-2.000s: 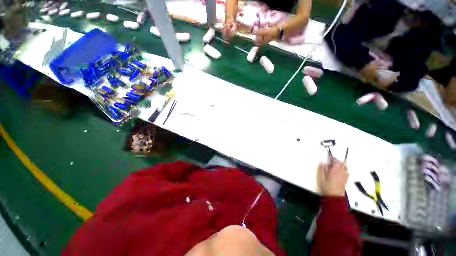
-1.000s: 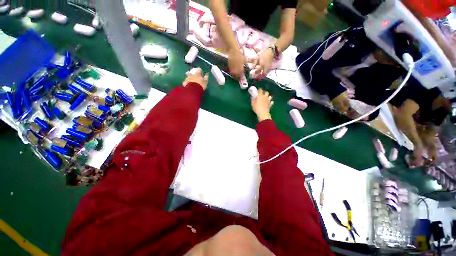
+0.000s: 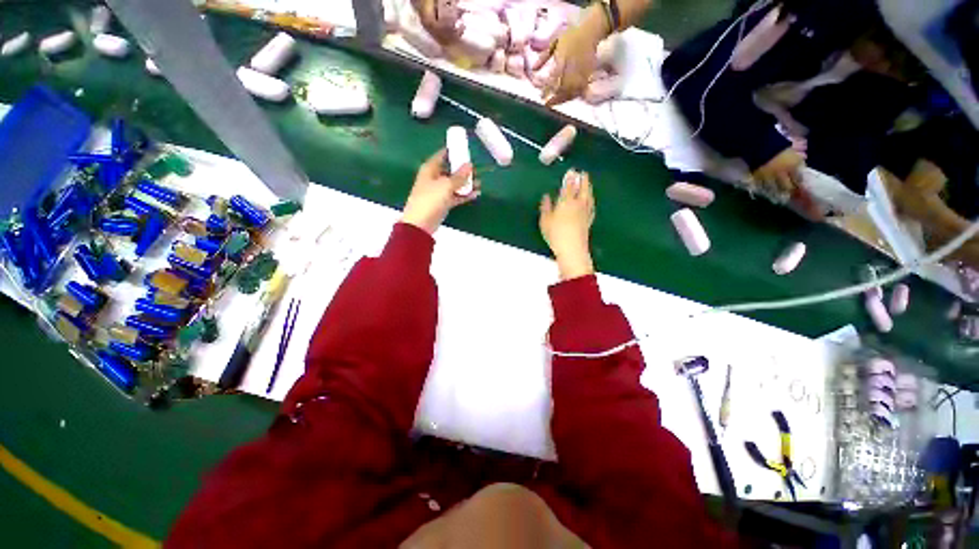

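Observation:
My left hand (image 3: pixel 438 193) reaches to the near side of the green belt (image 3: pixel 623 182) and holds a pale pink-and-white device unit (image 3: pixel 458 152) by its near end. My right hand (image 3: pixel 569 223) is palm down at the belt's near edge. Its fingers are bent and a pale spot shows at the fingertips; whether it holds anything cannot be told. Another device unit (image 3: pixel 494 142) lies on the belt beyond my hands, and a further unit (image 3: pixel 557 144) lies just past my right hand.
Battery cells with boards (image 3: pixel 161 306) and a blue bin (image 3: pixel 43 145) are at left, tweezers (image 3: pixel 283 343) beside them. A hammer (image 3: pixel 703 413), pliers (image 3: pixel 778 450) and blister tray (image 3: pixel 875 429) are at right. A cable (image 3: pixel 827 300) crosses the view. People work opposite.
Both hands have drawn back toward the bench. My left hand now shows an upright device unit in its grip. The opposite person's hands have moved back from the belt to the pile of parts.

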